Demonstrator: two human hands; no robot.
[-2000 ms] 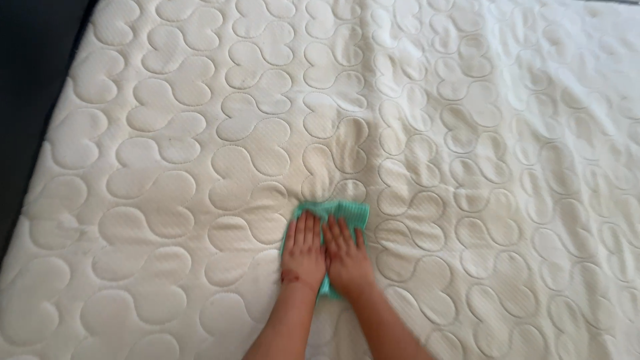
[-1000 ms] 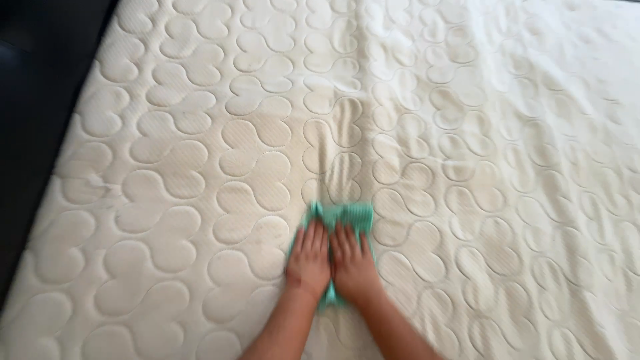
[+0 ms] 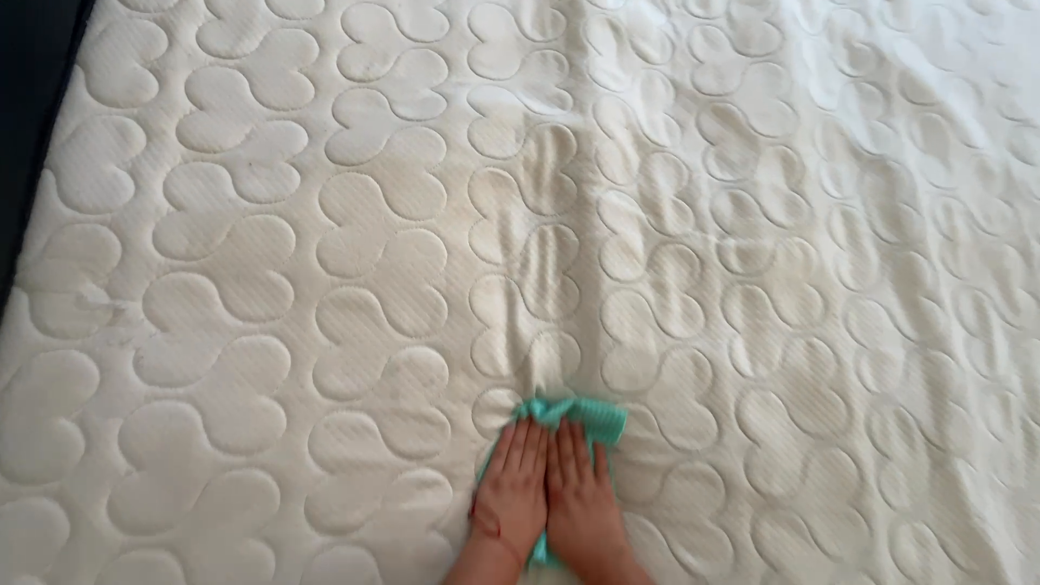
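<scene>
A green cloth [image 3: 601,418] lies bunched on the quilted cream mattress [image 3: 382,325], near the bottom middle of the view. Flat on the cloth's left part rests my left hand [image 3: 512,487], its fingers together and pointing away from me. A thin red band shows at its wrist. Beside it, my right hand [image 3: 583,496] presses palm down on the same cloth, touching the left hand along its inner edge. Both palms and much of the cloth under them are hidden. Neither hand's fingers are curled around the cloth.
Stitched curved shapes cover the mattress surface, with wrinkles and a long crease running away from the cloth. Faint yellowish discoloured patches show in the middle. A dark area [image 3: 32,97] borders the mattress's left edge.
Both hands stay side by side on the green cloth. Wrinkles in the mattress cover beyond the cloth look different from two seconds ago.
</scene>
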